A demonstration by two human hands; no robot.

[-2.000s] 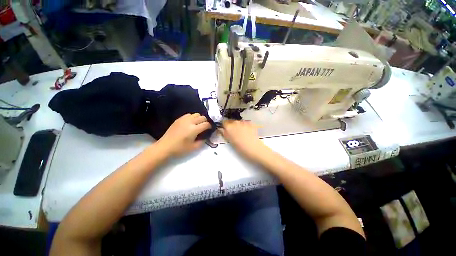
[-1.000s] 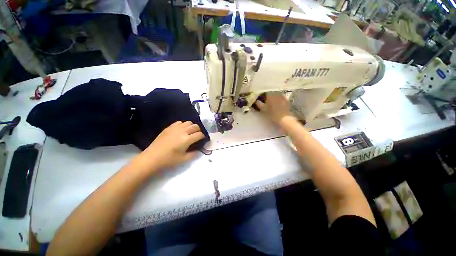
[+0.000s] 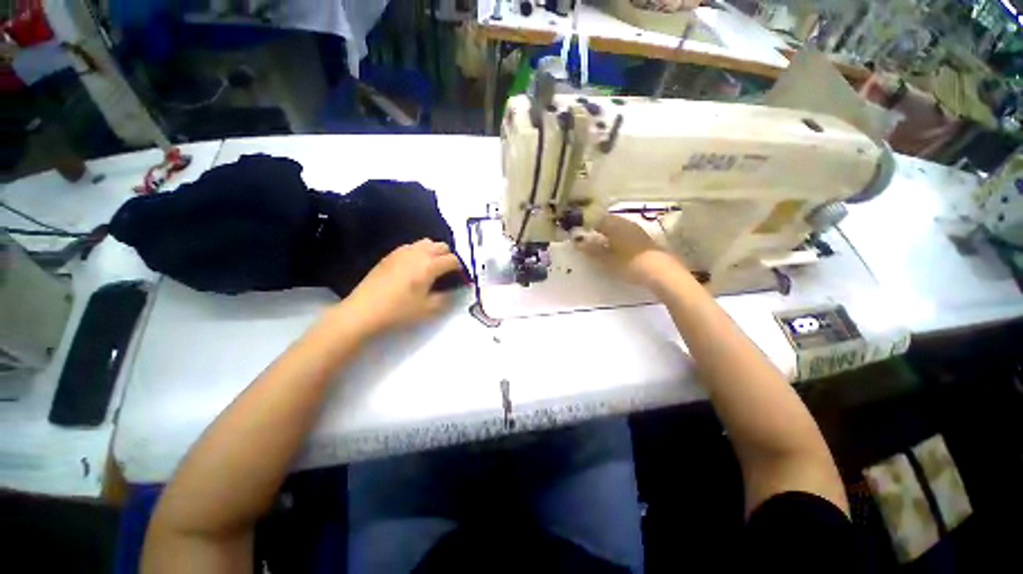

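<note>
A black garment (image 3: pixel 241 230) lies bunched on the white table, left of the needle area. My left hand (image 3: pixel 406 286) rests on its right end, fingers on the cloth edge; whether they pinch it is hard to tell. The cream sewing machine (image 3: pixel 718 157) marked "JAPAN 777" stands at centre right. My right hand (image 3: pixel 623 249) is under the machine arm, right of the presser foot (image 3: pixel 530 265); its fingers are blurred and partly hidden by the head, so its grip cannot be told. No cloth lies under the presser foot.
A long black slab (image 3: pixel 99 353) lies at the table's left edge. A small red item (image 3: pixel 166 168) lies behind it at far left. A grey inset (image 3: pixel 819 326) with round white parts is at the table's right. Another worktable (image 3: pixel 639 43) stands behind the machine.
My right hand has left the needle area and moved right, under the machine arm. The garment's right end has come away from the presser foot, with my left hand still on it.
</note>
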